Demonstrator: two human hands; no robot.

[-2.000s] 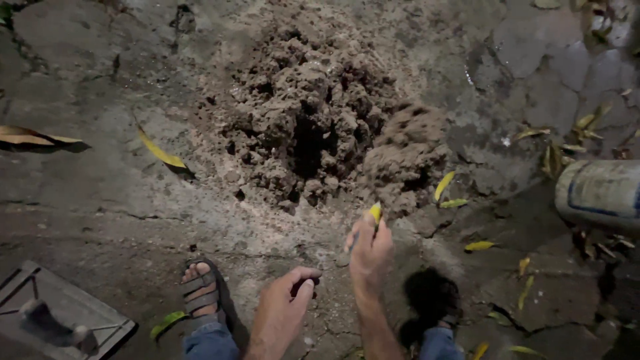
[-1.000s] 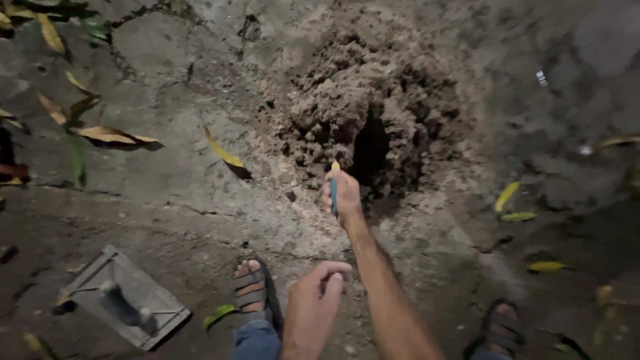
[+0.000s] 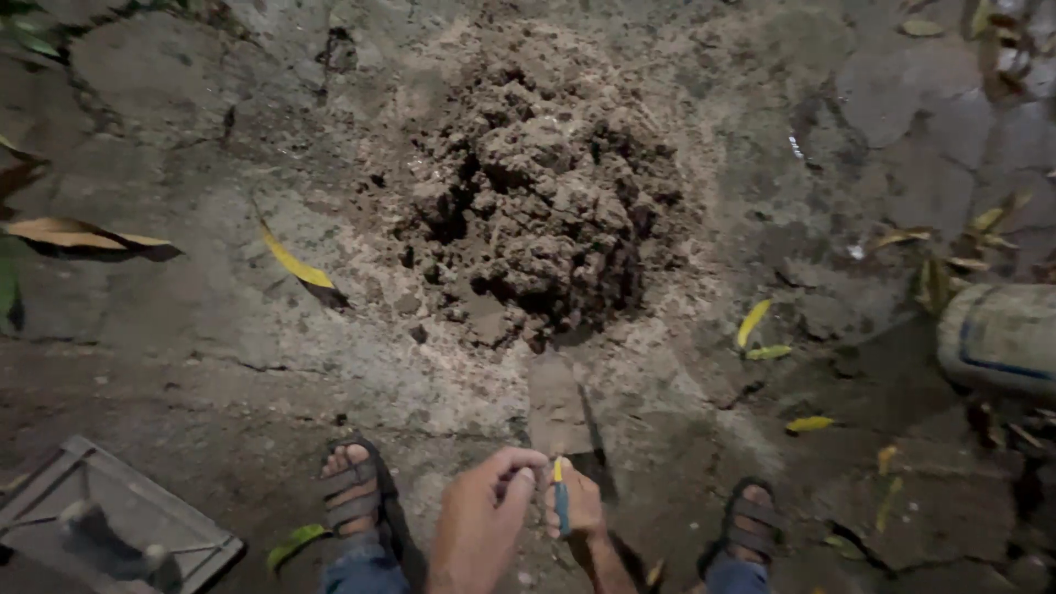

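My right hand (image 3: 577, 502) is closed around the blue and yellow handle of a trowel. The trowel's flat blade (image 3: 559, 404), coated with mud, points away from me toward the near edge of a mound of wet mortar or mud (image 3: 544, 190). Beside the handle is my left hand (image 3: 487, 516), its thumb and forefinger close together near the blade's base; whether something small is between them cannot be told. The mound is lumpy, with dark hollows on its left and near sides.
A plastering float (image 3: 194, 544) lies at the lower left. At the right edge a dirty pale bucket (image 3: 1002, 338) rests on its side. My sandaled feet (image 3: 351, 483) stand apart on cracked paving, and fallen leaves (image 3: 293, 260) are scattered around.
My right hand has drawn the trowel back from the mound toward my left hand. The dark hole seen in the mound before is now largely covered with material.
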